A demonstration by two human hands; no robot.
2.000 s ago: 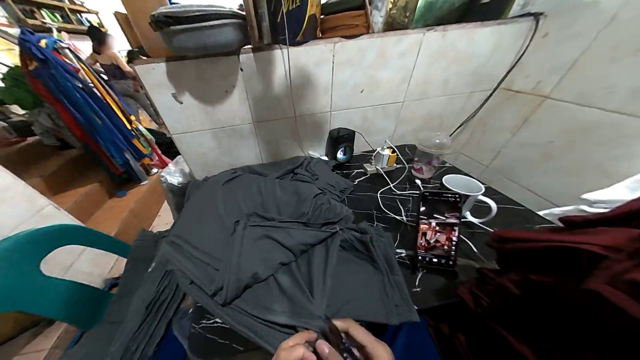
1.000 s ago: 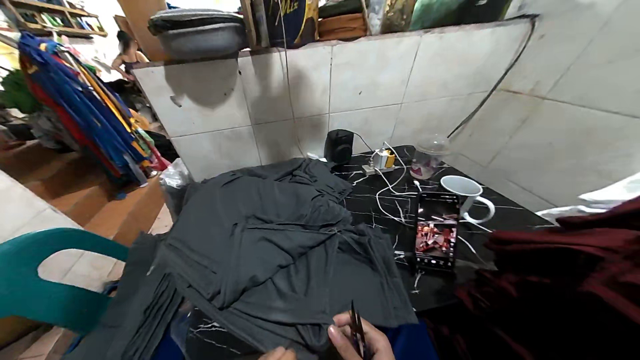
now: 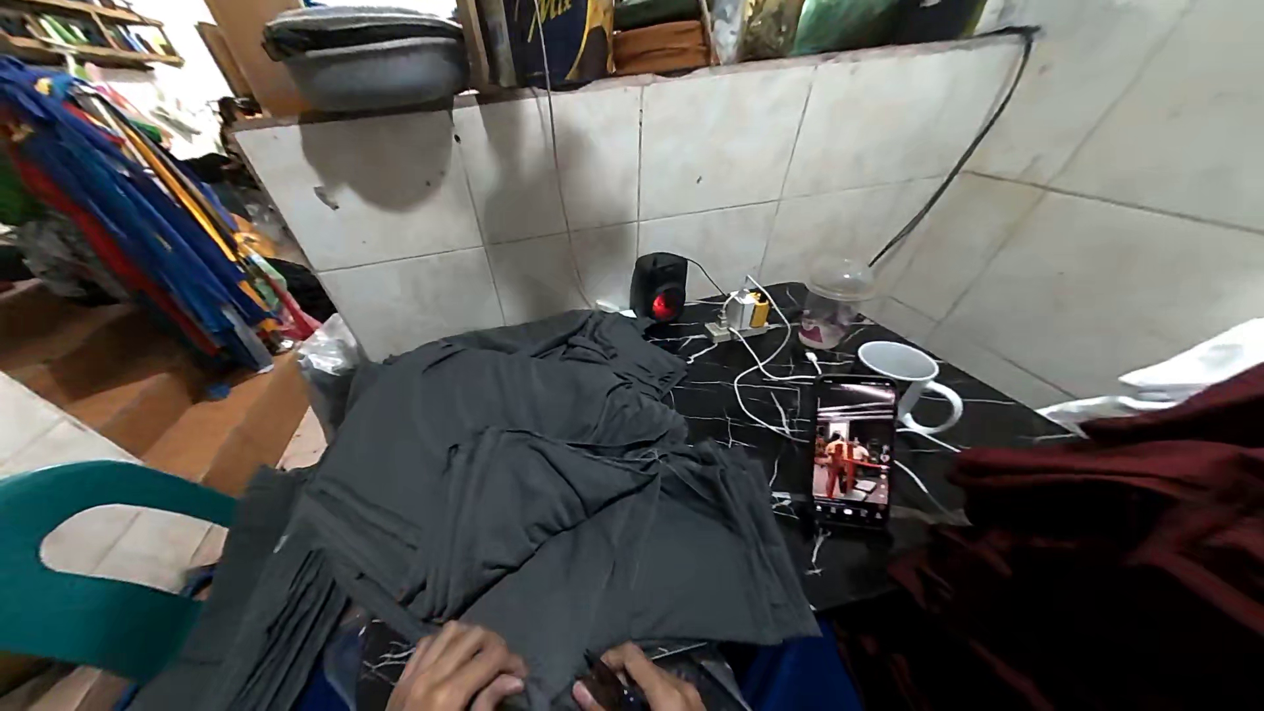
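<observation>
A pile of dark grey fabric (image 3: 553, 494) covers much of the black marble-patterned table (image 3: 731, 420). My left hand (image 3: 459, 667) lies at the bottom edge of the view, its fingers bent on the front edge of the grey cloth. Just to the right, my right hand (image 3: 637, 679) is closed around a small dark tool (image 3: 607, 681), with a thin pointed tip showing; its exact kind is hard to tell. That hand also rests by the cloth's near edge. The lower parts of both hands are cut off by the frame.
A phone (image 3: 852, 454) with a lit screen leans near a white mug (image 3: 904, 370). Behind are white cables, a plug adapter (image 3: 746, 311), a clear plastic cup (image 3: 834, 301) and a black speaker (image 3: 659, 286). Dark red fabric (image 3: 1116, 494) lies right; a green plastic chair (image 3: 118, 494) stands left.
My left hand has come further into view and onto the grey cloth. The pointed tool in my right hand, upright a second ago, is now lower and closer to the cloth.
</observation>
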